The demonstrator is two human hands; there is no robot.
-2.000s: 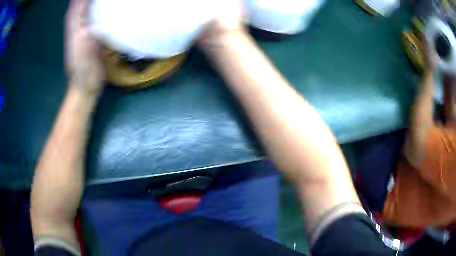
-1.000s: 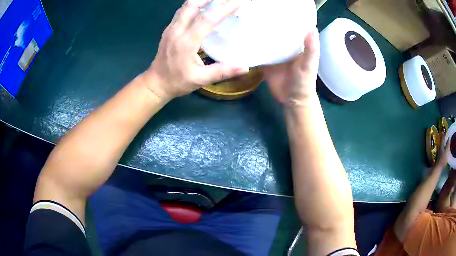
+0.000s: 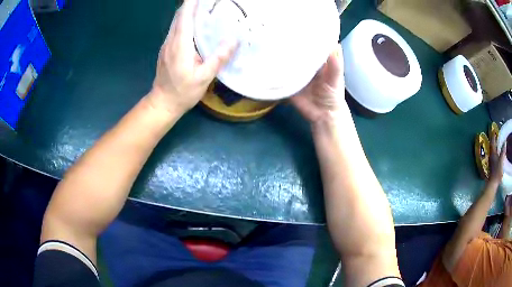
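Observation:
A white rounded upper cover (image 3: 275, 47) is held between my two bare hands at the top middle of the head view. My left hand (image 3: 185, 64) grips its left side, with the fingers over the shell. My right hand (image 3: 323, 92) holds its lower right edge. The golden base (image 3: 238, 109) with a dark inside lies on the bench just below the cover, partly hidden by it. I cannot tell whether cover and base touch. A white appliance unit (image 3: 382, 67) with a dark brown oval top stands to the right of my right hand.
The dark-green bench (image 3: 236, 179) has a pale front edge. A blue retail box (image 3: 21, 67) stands at the left. Another unit (image 3: 461, 84), brown cardboard (image 3: 429, 22) and a box are at the back right. A person in orange (image 3: 477, 260) handles a white unit at far right.
Since one second ago, the cover has tilted and shifted slightly left in my hands, showing more of its white surface. Two seconds ago my hands held a white shell farther left, with the view blurred.

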